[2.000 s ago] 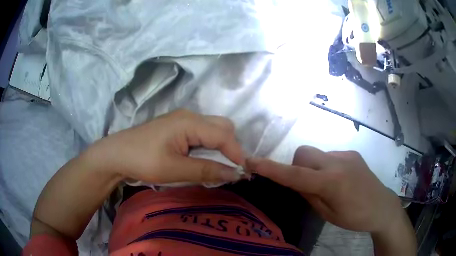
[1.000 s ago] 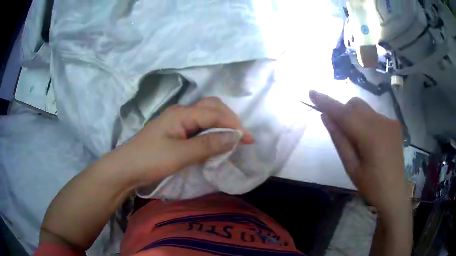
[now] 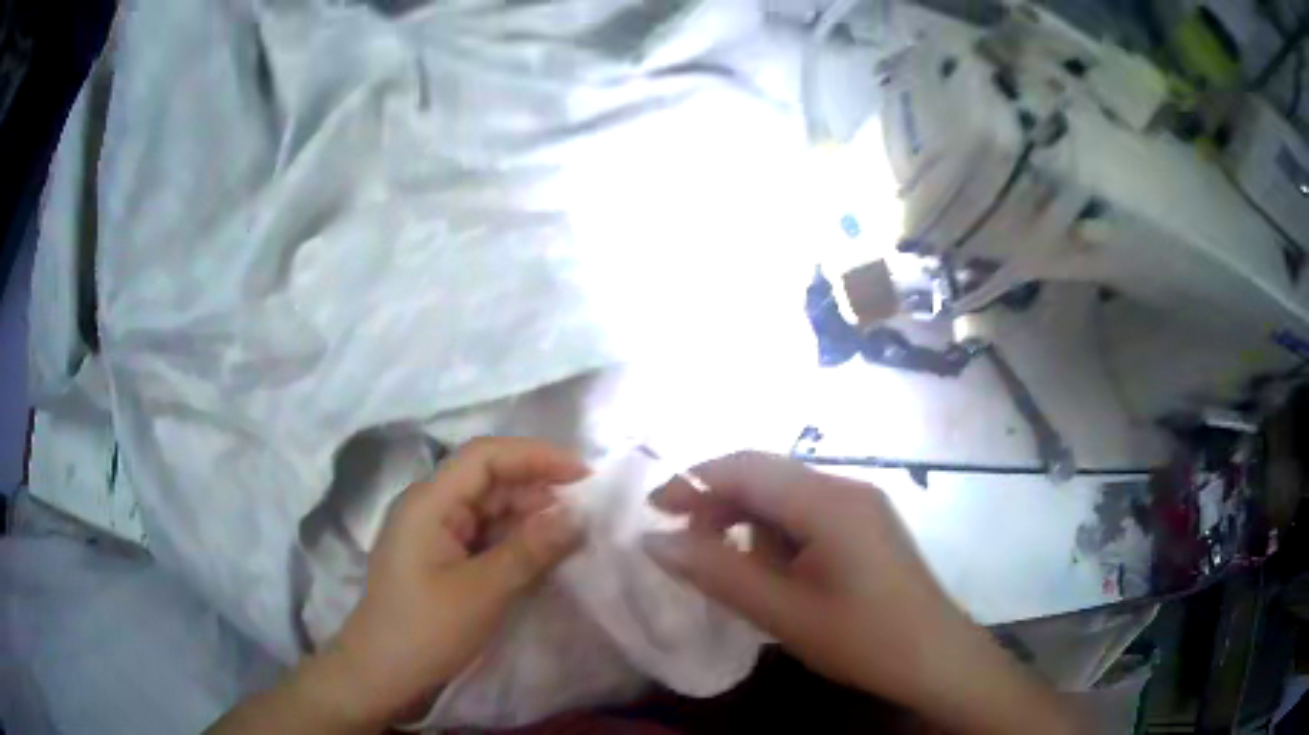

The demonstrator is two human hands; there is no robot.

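A large pale grey-white garment piece (image 3: 416,273) lies bunched over the table, washed out by the lamp at its right side. My left hand (image 3: 481,553) pinches its near edge between thumb and fingers. My right hand (image 3: 790,553) holds the same cloth just to the right, with thumb and fingertips on it. A loose fold of the cloth hangs down between my hands. The fingertips are slightly blurred, and no tool shows in my right hand.
The cream sewing machine head (image 3: 1034,187) stands at the upper right, with its brown-ended bar (image 3: 870,292) above the white table (image 3: 1005,539). A dark, reddish cluttered patch (image 3: 1220,503) is at the table's right. More pale cloth (image 3: 101,632) lies at the lower left.
My right hand has come back from the right onto the cloth beside my left hand; the thin pointed item seen in it no longer shows. The view has shifted, showing more of the machine.
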